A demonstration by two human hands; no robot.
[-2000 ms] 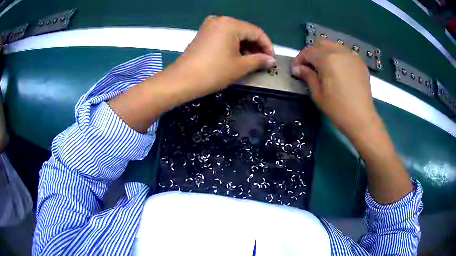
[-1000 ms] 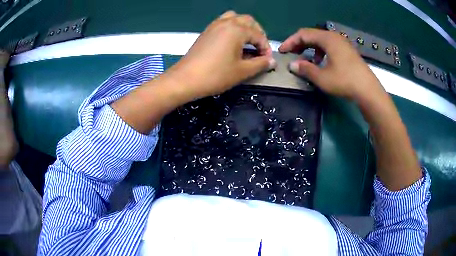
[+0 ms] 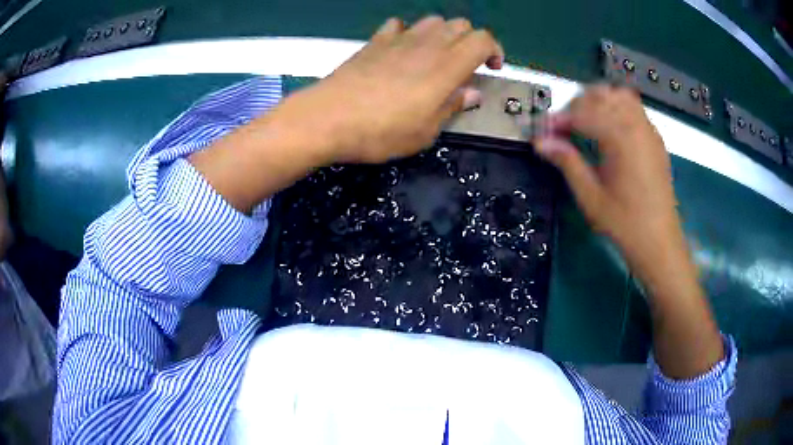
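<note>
A grey fixture plate (image 3: 493, 116) lies at the far edge of the black parts tray (image 3: 417, 295). One round position with a brass-coloured centre and a corner hole show at its right end. My left hand (image 3: 404, 87) lies over the plate's left part and hides it. Its fingers are bent at the plate; whether they hold a part is hidden. My right hand (image 3: 600, 139) is blurred at the plate's right end, with thumb and index finger close to the corner. Whether it holds something cannot be told. Small black rings (image 3: 452, 287) with white glints lie scattered in the tray.
Single grey fixtures stand beyond the white strip (image 3: 217, 59), at the right (image 3: 656, 78), the far right (image 3: 752, 132) and the upper left (image 3: 120, 32). The green worktop (image 3: 735, 261) flanks the tray. Part of another person's arm shows at the left edge.
My left hand has shifted over the plate with its fingers reaching further right. My right hand has moved right and down, uncovering the plate's right end. The fixtures beyond sit at slightly different places.
</note>
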